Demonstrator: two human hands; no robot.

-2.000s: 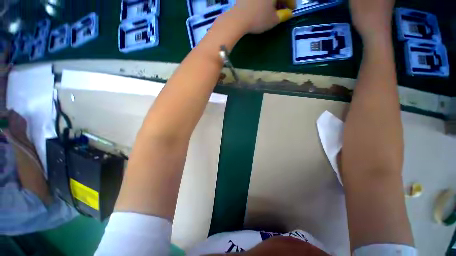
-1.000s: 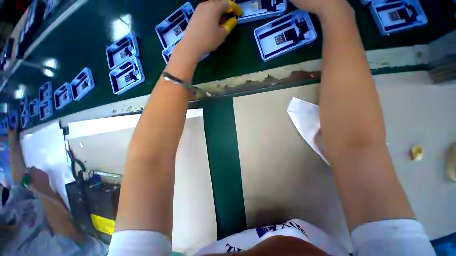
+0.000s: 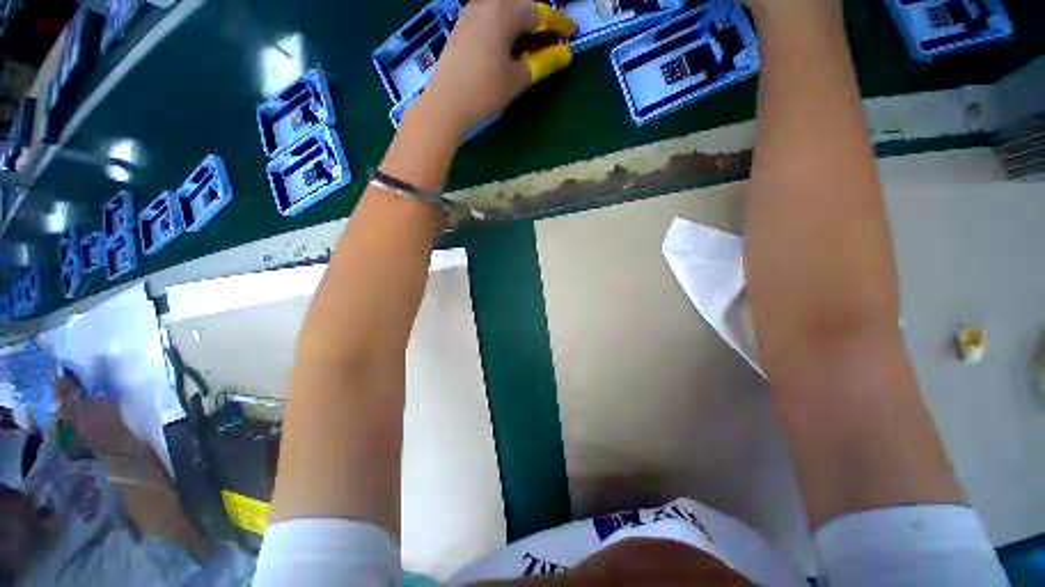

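Observation:
My left hand (image 3: pixel 501 52), with yellow cots on its fingertips, is at the top edge over the dark green belt. Its fingers are beside a pale-blue case (image 3: pixel 607 18) that the top edge cuts off. Whether they grip it cannot be told. My right hand is almost wholly cut off by the top edge; only its wrist side (image 3: pixel 791 9) shows, so its fingers are hidden. A second pale-blue case (image 3: pixel 685 63) with black and silver parts lies just below, between my hands. Another case (image 3: pixel 426 63) is partly covered by my left wrist.
More blue cases (image 3: pixel 307 170) lie along the belt to the left, and one (image 3: pixel 947 21) at the right. A white cloth (image 3: pixel 713 275) is beside my right forearm. A black box (image 3: pixel 235 459) and another person's arm (image 3: pixel 138 482) are at the left. A small yellowish bit (image 3: pixel 971 343) lies at the right.
The view has shifted since two seconds ago, showing more of the belt at left. Both hands stay at the top edge. The neighbour's hand has moved back from the belt onto the white sheet.

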